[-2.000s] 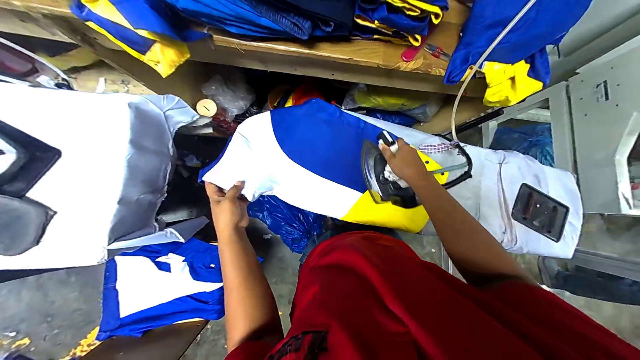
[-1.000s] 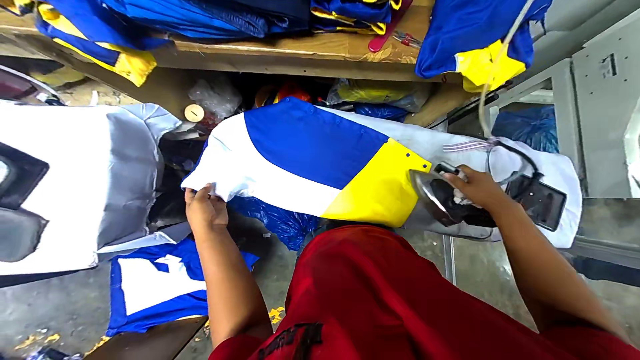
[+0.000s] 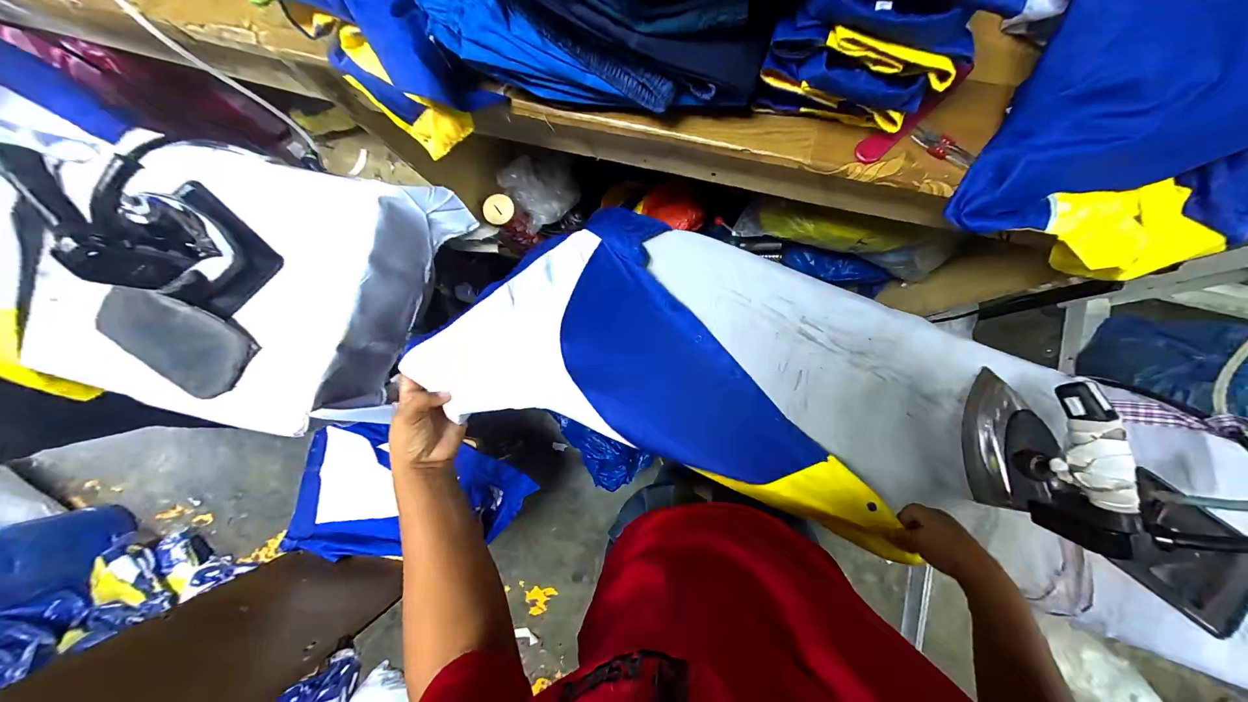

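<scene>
A blue, white and yellow garment [image 3: 673, 361] lies over the near side of a grey padded ironing board [image 3: 838, 341]. My left hand [image 3: 426, 426] pinches the garment's white end at the left, between thumb and fingers. My right hand [image 3: 931, 538] grips the yellow edge near a small dark button or hole. To the right of that hand, a steam iron [image 3: 1043, 458] with a cloth-wrapped handle rests at the board's right end, partly over a dark flat rest [image 3: 1199, 556]. Nobody touches the iron.
A wooden shelf [image 3: 682, 141] with folded blue and yellow clothes [image 3: 858, 63] runs along the back. Another white-covered board [image 3: 283, 273] with a second iron [image 3: 146, 234] stands at left. Below lies a blue and white garment [image 3: 356, 478]. Bagged items [image 3: 127, 585] sit at lower left.
The iron has gone right, off the garment, and my right hand has let go of it and taken the yellow edge. The garment has turned and shifted toward me, baring more of the board.
</scene>
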